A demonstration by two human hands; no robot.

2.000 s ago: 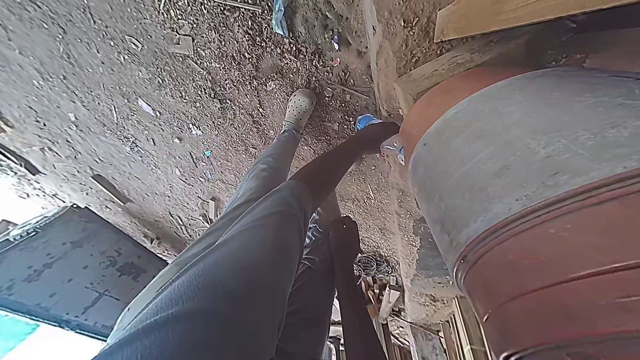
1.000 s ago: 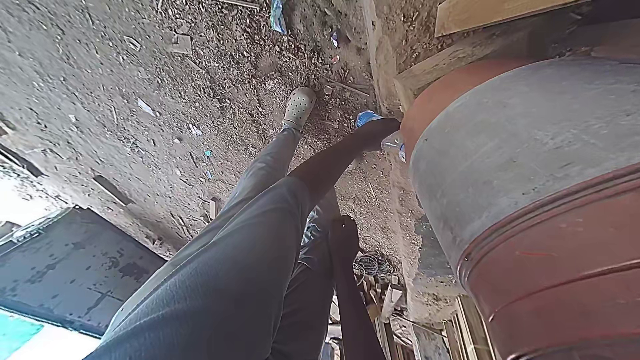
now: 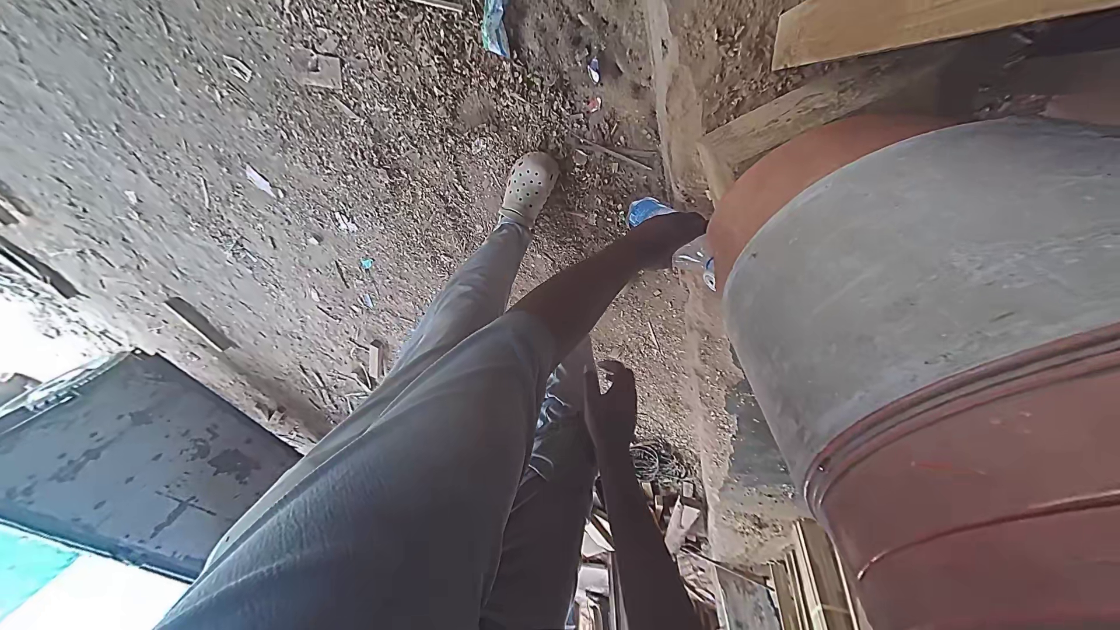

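Note:
In the head view, my left hand [image 3: 669,236], at the end of a grey-blue sleeve, is closed around a clear plastic bottle with blue on it [image 3: 649,210]. The bottle lies against or close to the rim of a large red-brown and grey drum-like container [image 3: 875,236]; contact cannot be told. My right hand [image 3: 615,407] is lower in the picture, beside a jeans-clad knee, its fingers loosely bent, with a gap at the thumb and nothing seen in it. A beige clog [image 3: 530,185] is on one foot, on the dirt ground.
Wooden boards [image 3: 919,31] are at the top right. Wood scraps [image 3: 682,525] and coiled wire or cord [image 3: 658,462] lie below my right hand. Litter and a blue wrapper [image 3: 494,31] are scattered on the ground. A dark, worn panel [image 3: 131,455] is at the lower left.
The fingers of my right hand have loosened, with a gap now showing at the thumb. My left hand keeps its hold on the bottle in the same place.

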